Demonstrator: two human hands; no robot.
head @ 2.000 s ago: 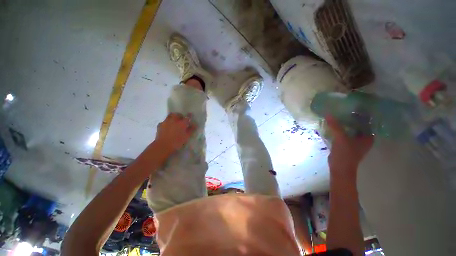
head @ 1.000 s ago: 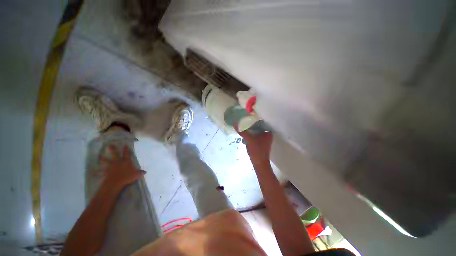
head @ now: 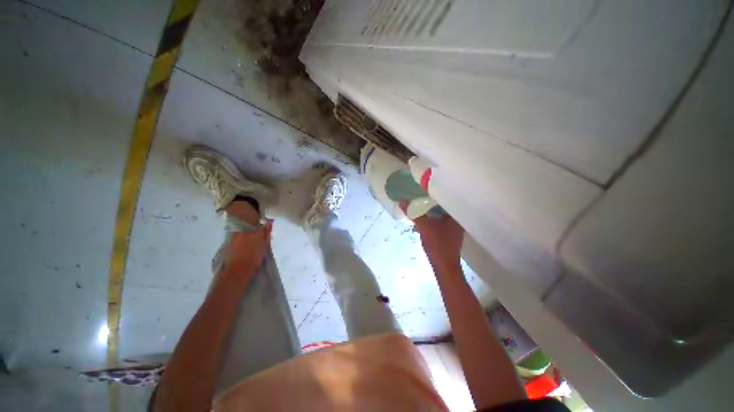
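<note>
My right hand (head: 439, 233) is closed around a pale green-white cup (head: 403, 186) beside the large white cabinet (head: 515, 121). A small red and white part (head: 426, 179) shows at the cabinet's edge, right by the cup. Whether the cup touches it cannot be told. My left hand (head: 251, 241) is on my left trouser leg, below the knee. Its fingers are partly hidden, and whether they grip the cloth cannot be told.
A white bucket-like container (head: 372, 170) stands on the floor behind the cup. A dark slotted tray or grille (head: 370, 129) is at the cabinet's side. Yellow-black tape (head: 137, 161) runs along the floor at left. Red and green items (head: 541, 382) lie at lower right.
The view has turned towards the cabinet. My right hand has brought the cup close to the cabinet's red part. My left hand has moved down the leg, and its spread fingers have drawn in.
</note>
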